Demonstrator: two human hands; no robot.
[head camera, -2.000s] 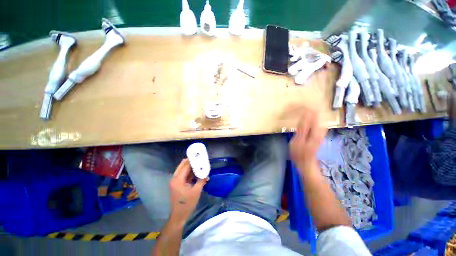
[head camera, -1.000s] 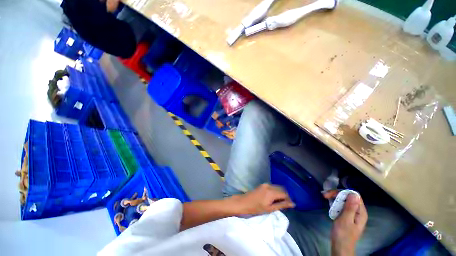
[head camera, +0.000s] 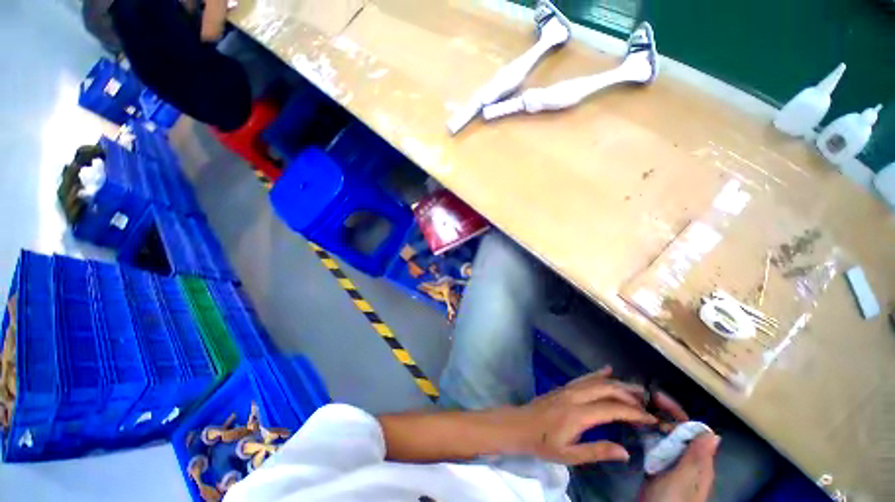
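My right hand, at the bottom right over my lap, holds a small pale grey-white oval cap between thumb and fingers. My left hand is just left of it, with its fingers apart and their tips near the cap and the right fingers. I see nothing held in it. The lower part of my right hand is cut off by the frame's bottom edge.
On the tan bench lie two leg-shaped parts, a white ring of glue with sticks and a small white block. Glue bottles stand at the far edge. A blue stool, stacked crates and a seated person are left.
Since a second ago, my left hand has moved right, towards the cap, and its fingers have spread. The cap remains in my right hand. The camera view has shifted slightly.
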